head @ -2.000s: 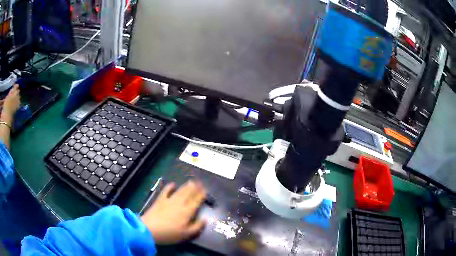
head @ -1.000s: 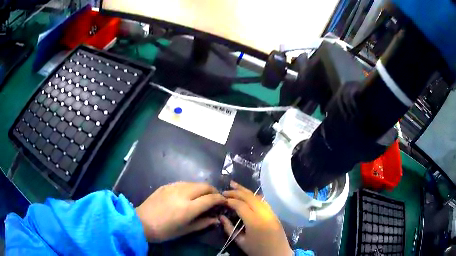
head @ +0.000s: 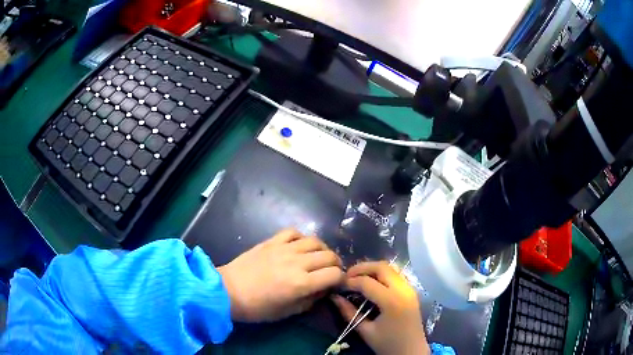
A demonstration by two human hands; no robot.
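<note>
My left hand (head: 286, 277) lies on the dark mat (head: 243, 201) at lower centre, fingers bent, fingertips meeting those of my right hand. My right hand (head: 390, 305) holds thin metal tweezers (head: 356, 317), whose prongs run past its fingers towards the lower edge. What lies between the fingertips is hidden, so I cannot tell whether the left hand grips anything. The microscope (head: 513, 201) and its white ring light (head: 439, 243) stand just right of my right hand.
A large black component tray (head: 125, 118) is at left, a red bin (head: 163, 14) behind it. A label card (head: 316, 149) and crumpled clear scraps (head: 371, 215) lie on the mat. A white cable (head: 375, 137) crosses behind. Right of the microscope are a red bin (head: 548, 248) and second tray (head: 538, 315).
My right hand has come into view with the tweezers and met my left hand at the mat. The view has tilted down, and the monitor has turned from grey to bright white.
</note>
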